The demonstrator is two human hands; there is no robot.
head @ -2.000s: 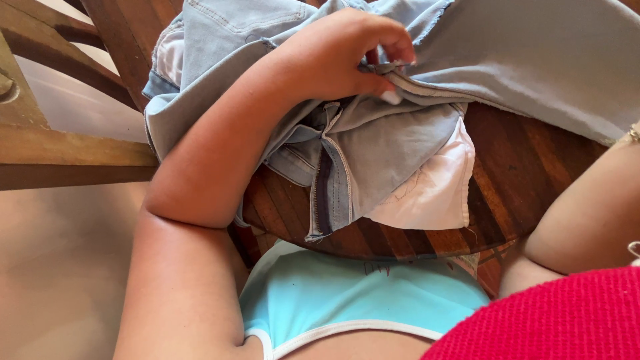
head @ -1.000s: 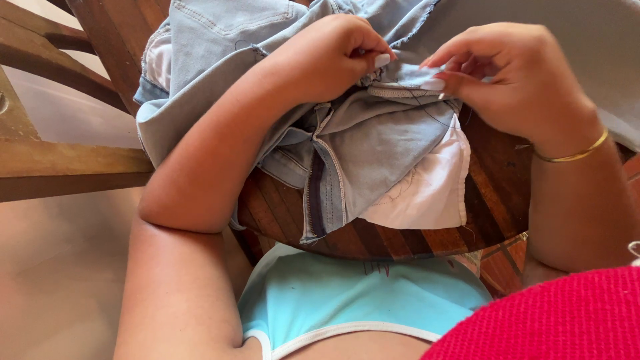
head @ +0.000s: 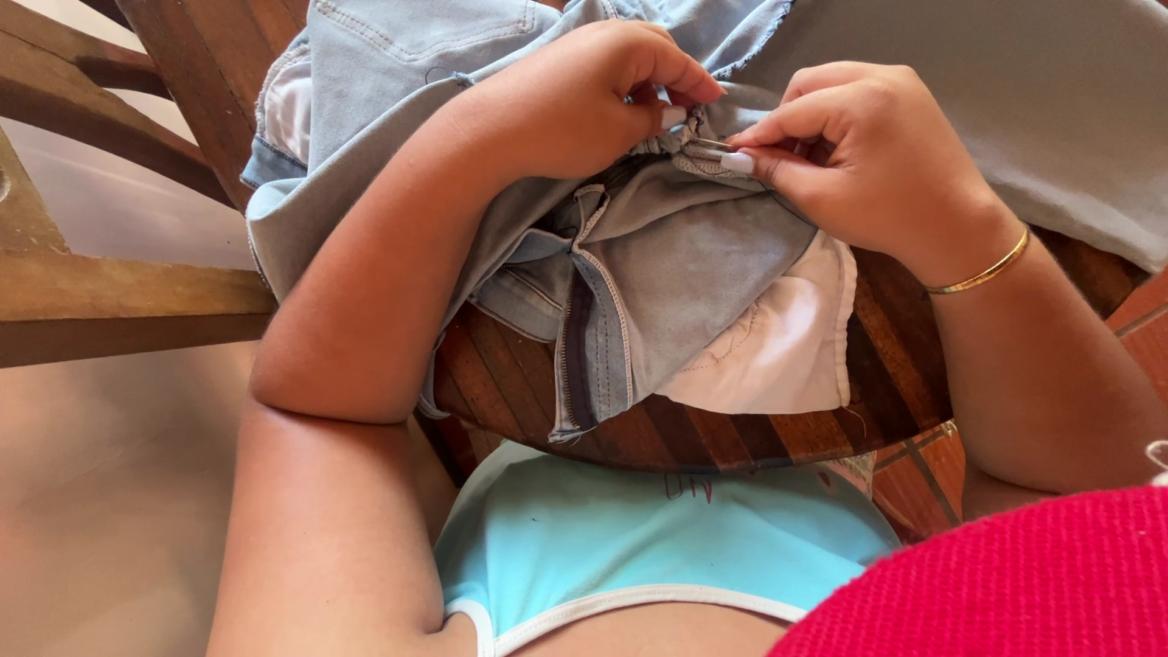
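Observation:
Light blue denim trousers (head: 693,246), partly inside out, lie bunched over a round wooden table. My left hand (head: 593,100) pinches a gathered seam of the denim between thumb and fingertips. Just right of it, my right hand (head: 849,155) holds a thin sewing needle (head: 713,141) between thumb and forefinger, its far end at the seam. Below the hands hang an open metal zipper (head: 570,356) and a pale pink pocket lining (head: 766,347) with dark stitching. The cloth and my fingers partly hide the stitched spot.
The striped wooden tabletop (head: 657,433) curves close to my body. A wooden chair (head: 119,297) stands at the left, touching or near my left elbow. More denim (head: 985,109) spreads over the right side of the table. Tiled floor (head: 1136,347) shows at the right.
My right hand, out of view in the earliest frame, came in to the seam beside my left hand. The needle now shows plainly in its fingers. My left hand stays on the denim.

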